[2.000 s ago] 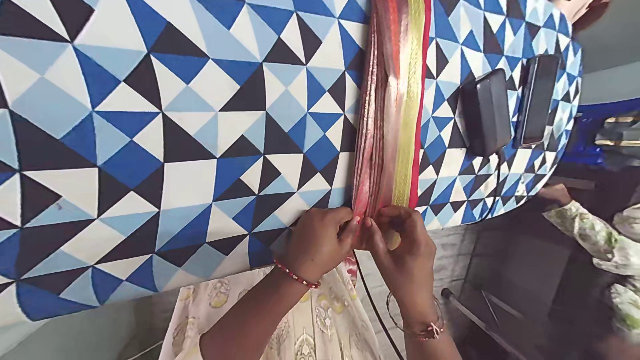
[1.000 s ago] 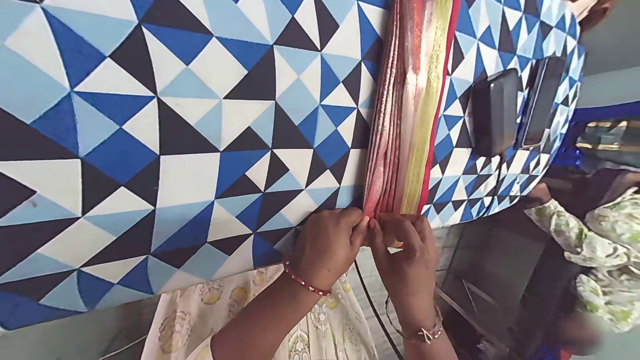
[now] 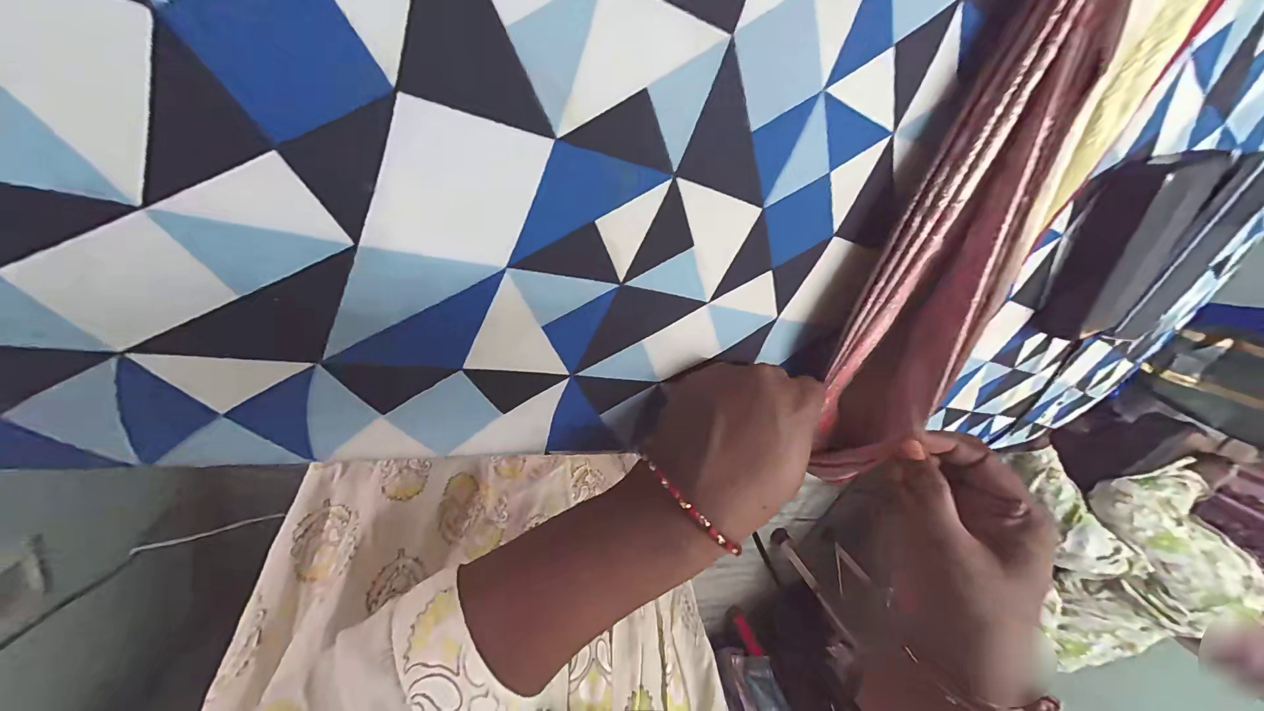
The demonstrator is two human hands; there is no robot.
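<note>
A pleated length of reddish-pink fabric [image 3: 973, 237] with a yellow-gold and red border lies over a padded board with a blue, black and white triangle-print cover [image 3: 454, 178]. At the board's near edge my left hand [image 3: 741, 434], with a red beaded bracelet at the wrist, grips the gathered folds on their left side. My right hand [image 3: 968, 523] pinches the fabric's end between thumb and fingers, a little lower and to the right. Between the two hands the cloth is spread into a shallow pocket. The fingertips of my left hand are partly hidden by its back.
A black case-like object [image 3: 1126, 247] rests on the board right of the fabric, with another dark flat thing beside it. Beyond the right edge is a person in green-and-white patterned clothing [image 3: 1136, 543]. A thin pale cord [image 3: 207, 531] runs at the lower left.
My hands were close together at the fabric's end; now they are apart, the right one drawn away to the right with the edge. The folds have opened between them. The view has moved closer and tilted.
</note>
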